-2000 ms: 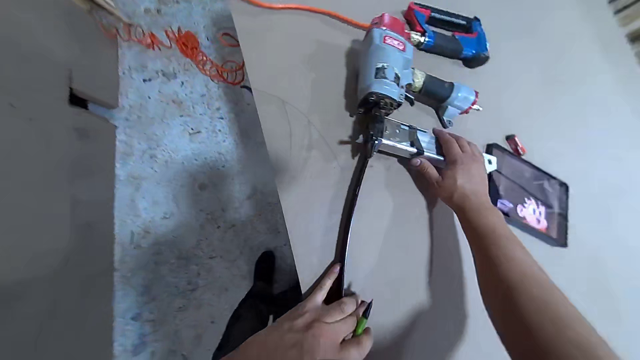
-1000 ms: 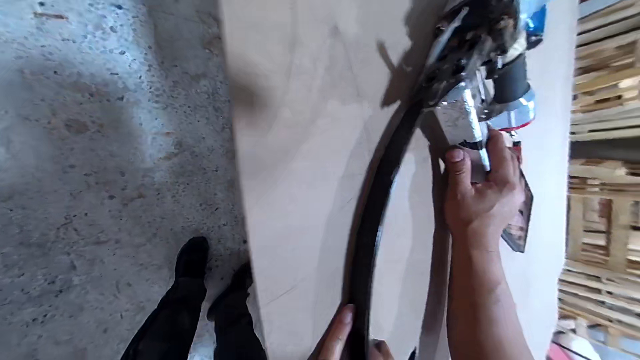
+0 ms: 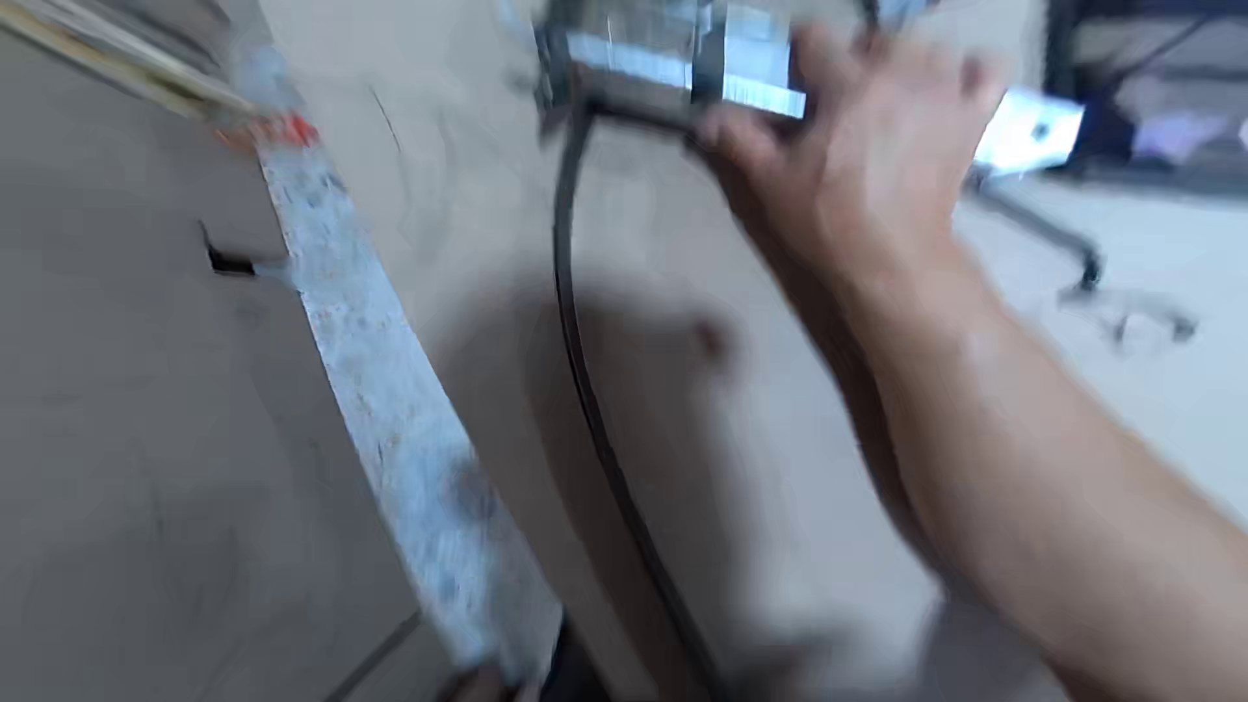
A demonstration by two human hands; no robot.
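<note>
The view is blurred. My right hand (image 3: 868, 156) is closed around the metal magazine (image 3: 634, 63) of a pneumatic nailer or stapler at the top; the tool's body is cut off by the top edge. A long, thin black strip (image 3: 604, 448) curves down from the magazine's left end to the bottom edge, over a pale board surface (image 3: 790, 390). Its lower end is out of view. A small skin-toned patch at the bottom, left of the strip, may be part of my left hand; its hold cannot be made out.
A dark tablet-like device (image 3: 1170, 117) lies at the upper right, with a thin bent dark shape (image 3: 1053, 229) below it. Left of the board runs a gap of speckled floor (image 3: 380, 390). Beyond it is another grey-brown surface (image 3: 146, 439), with a blurred orange hose (image 3: 288, 129) near its upper end.
The view has swung strongly. My right hand remains on the magazine. My left hand, at the black strip in both earlier frames, is no longer seen on the part in view.
</note>
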